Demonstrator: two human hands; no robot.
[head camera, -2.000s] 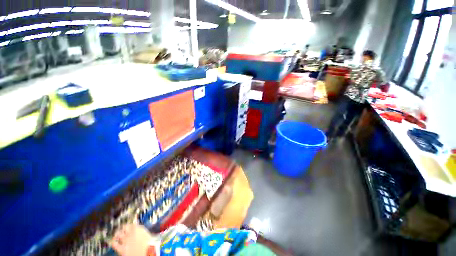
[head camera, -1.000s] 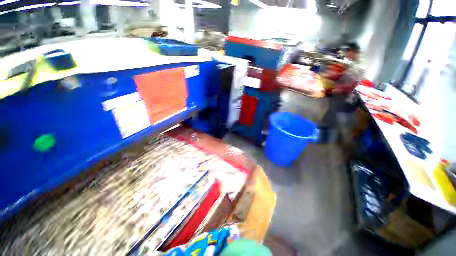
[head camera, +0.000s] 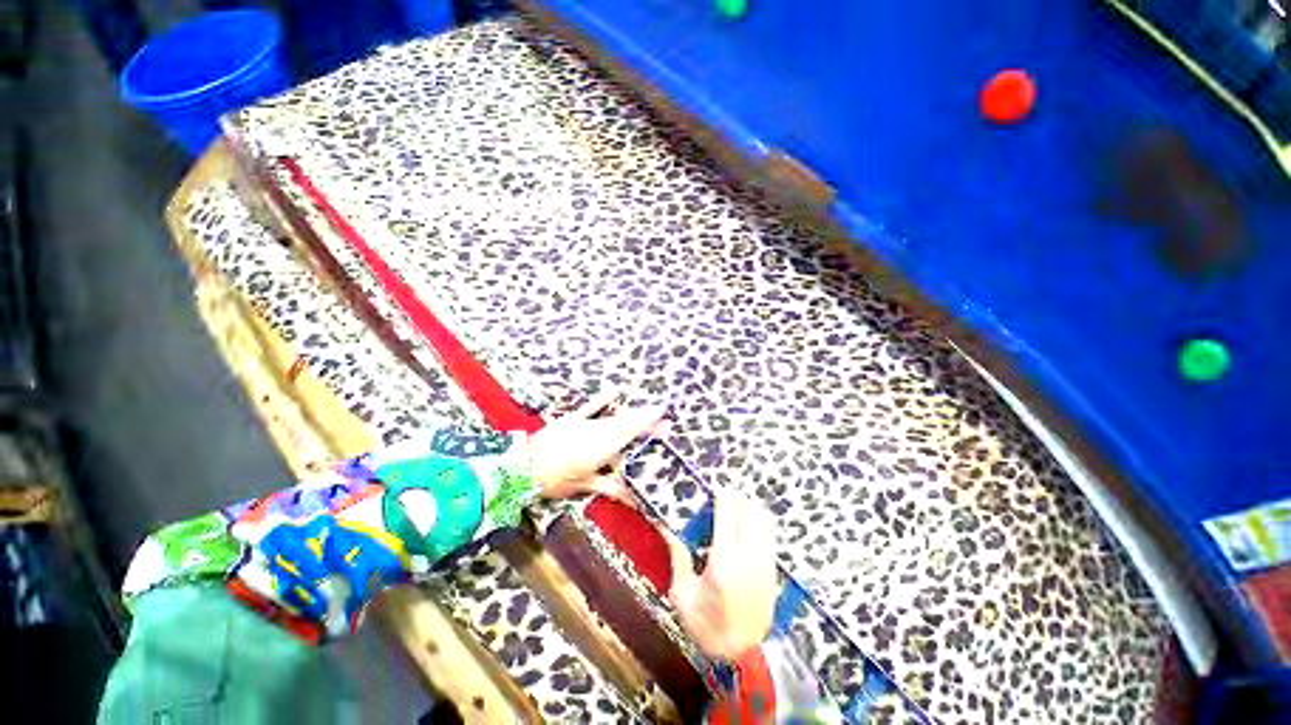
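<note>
Leopard-print sheet material covers the press bed. A long narrow blue cutting die lies on it near the front edge, running out at the bottom right. My left hand is at the die's far end, fingers stretched over the sheet; whether it grips the die is unclear. My right hand is around the die nearer to me, partly hiding it. A long red strip shows in a cut-out gap beside the die and under my hands.
A blue press beam with a red button and green buttons runs along the right. The wooden front edge carries more leopard material. A blue bin stands on the floor at the upper left.
The view has swung round and down onto the bed. Both hands now show at the die; a second ago no hand was clearly visible. The bin has moved to the upper left of view.
</note>
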